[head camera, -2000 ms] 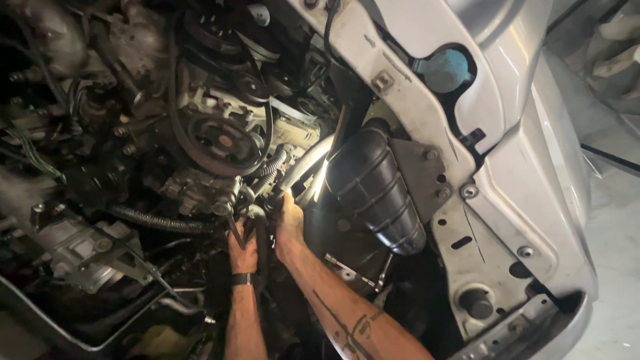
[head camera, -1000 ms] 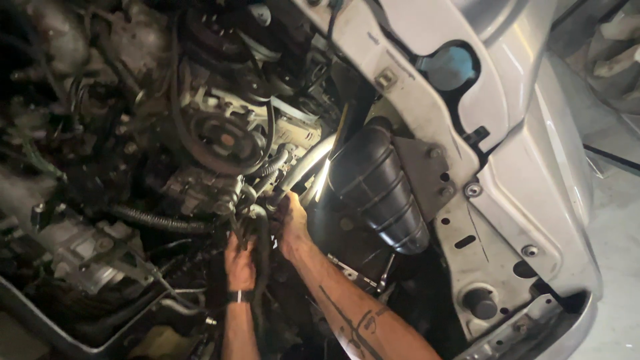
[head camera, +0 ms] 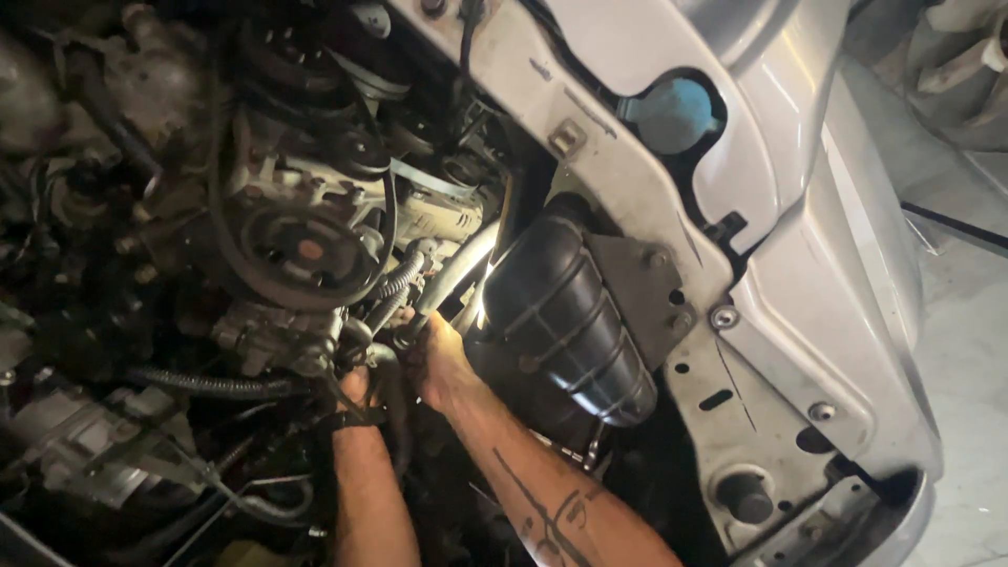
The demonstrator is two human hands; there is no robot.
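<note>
Both of my hands reach down into a car's engine bay. My left hand (head camera: 358,386), with a dark band at the wrist, is partly hidden among hoses below the belt pulley (head camera: 309,249); what its fingers touch cannot be made out. My right hand (head camera: 442,354) is at the lower end of a pale, brightly lit hose (head camera: 461,268), and its fingertips are hidden. Corrugated tubing (head camera: 402,277) runs just above the hands. A curved rubber hose (head camera: 382,356) lies between them.
A ribbed black plastic housing (head camera: 583,315) sits right of my right forearm. Beyond it runs the pale metal body panel (head camera: 630,189) with bolts and a blue cap (head camera: 676,116). A corrugated conduit (head camera: 213,383) crosses at the left, near a metal engine part (head camera: 102,449).
My left hand has gone deeper among the hoses, so less of it shows than before. My right hand has stayed near the pale hose.
</note>
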